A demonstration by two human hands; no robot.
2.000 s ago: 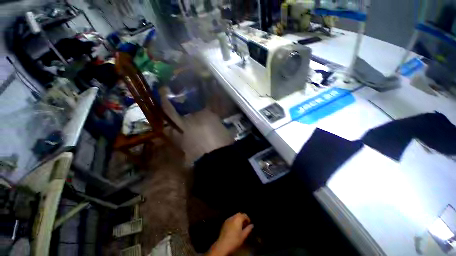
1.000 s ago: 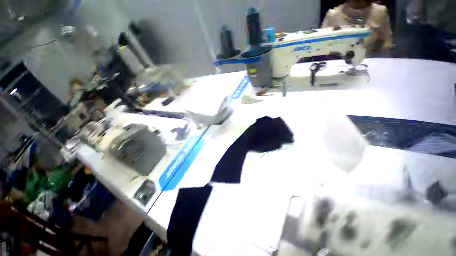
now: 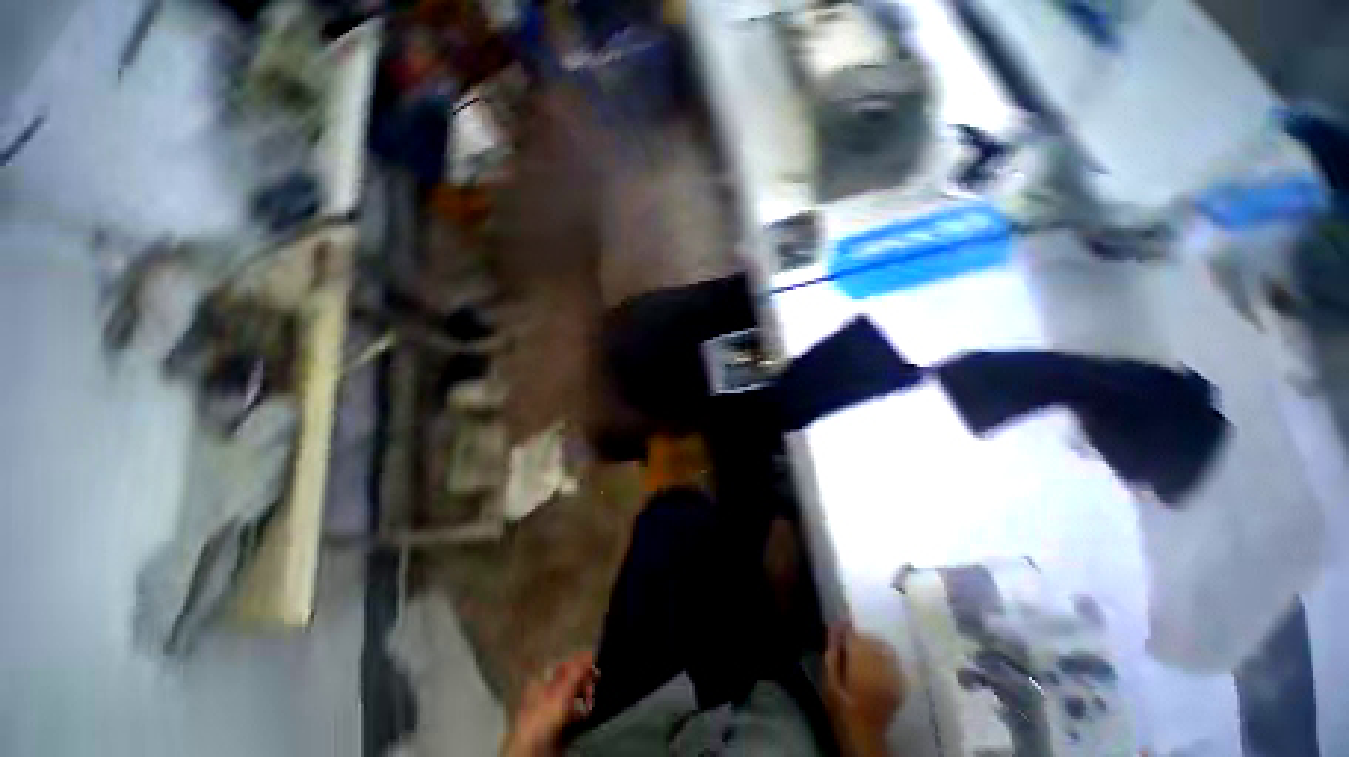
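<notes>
The view is blurred. My left hand is low in the picture, over the floor beside my lap, fingers partly curled; nothing can be made out in it. My right hand is at the table's front edge, left of the white sewing machine; its fingertips and any content are unclear. A blocky black fabric panel lies over the table edge, and a curved black panel lies to its right. The machine's needle area cannot be made out.
A small-parts drawer sits under the table edge. A second machine stands at the table's far end. A cluttered table is on the left. Brown floor shows between the tables.
The view has swung down and left from the tabletop. Both hands now show at the bottom; neither could be seen one second ago. The fabric panels look to lie as before.
</notes>
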